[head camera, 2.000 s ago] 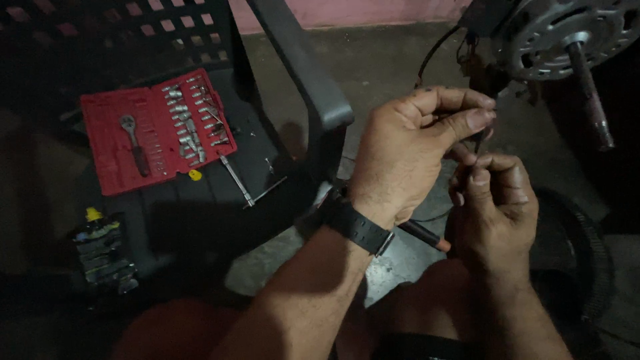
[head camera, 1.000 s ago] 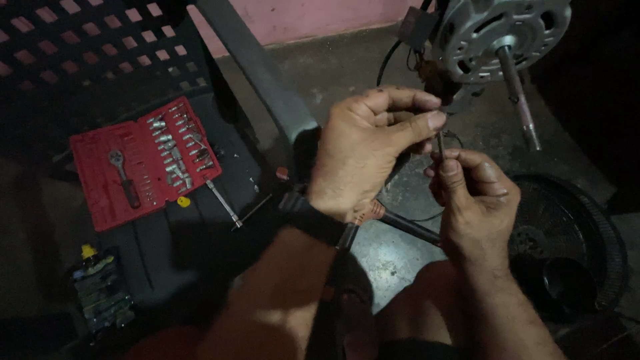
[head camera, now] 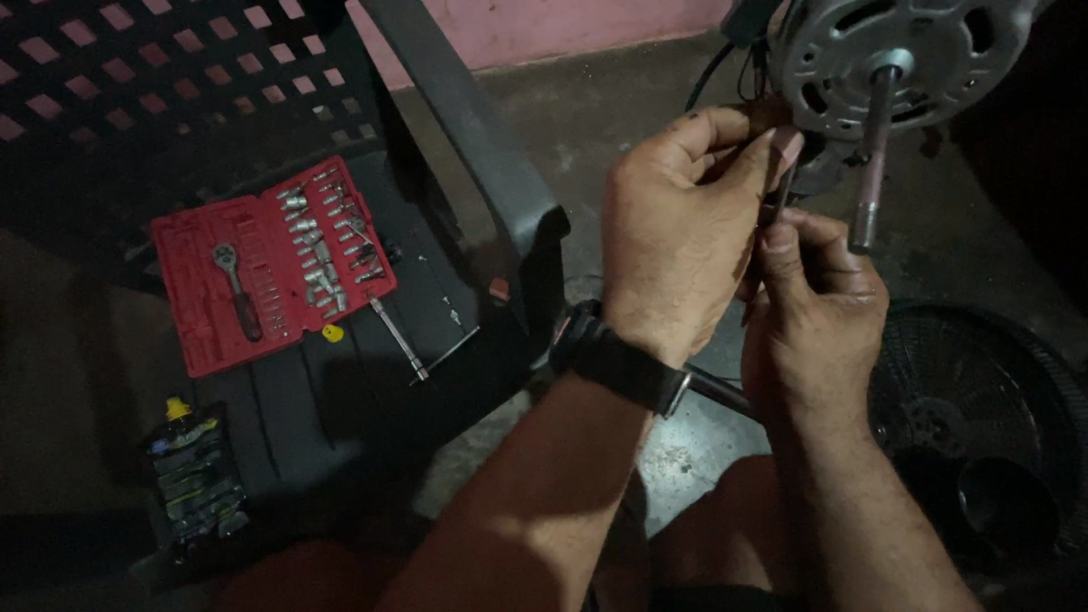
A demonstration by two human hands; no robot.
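Note:
A fan motor (head camera: 905, 72) with a long metal shaft (head camera: 874, 170) stands at the upper right. Just left of the shaft, a slim dark metal piece (head camera: 785, 189) runs between my fingertips; its exact kind is unclear. My left hand (head camera: 688, 225), with a black watch at the wrist, pinches its upper end close under the motor housing. Lower down, the fingers of my right hand (head camera: 816, 297) grip the same piece. Thin wires (head camera: 748, 72) hang beside the motor. The fingers hide part of the piece.
A black plastic chair (head camera: 476, 127) at the left bears a red socket set case (head camera: 204, 289) with a ratchet (head camera: 236, 289), a T-handle wrench (head camera: 399, 340), a yellow cap (head camera: 332, 333) and a dark pouch (head camera: 195, 476) with a yellow top. A black fan grille (head camera: 1011, 374) lies at the lower right.
Both hands keep their pinch on the slim piece, with small shifts of the fingers. The view has shifted somewhat.

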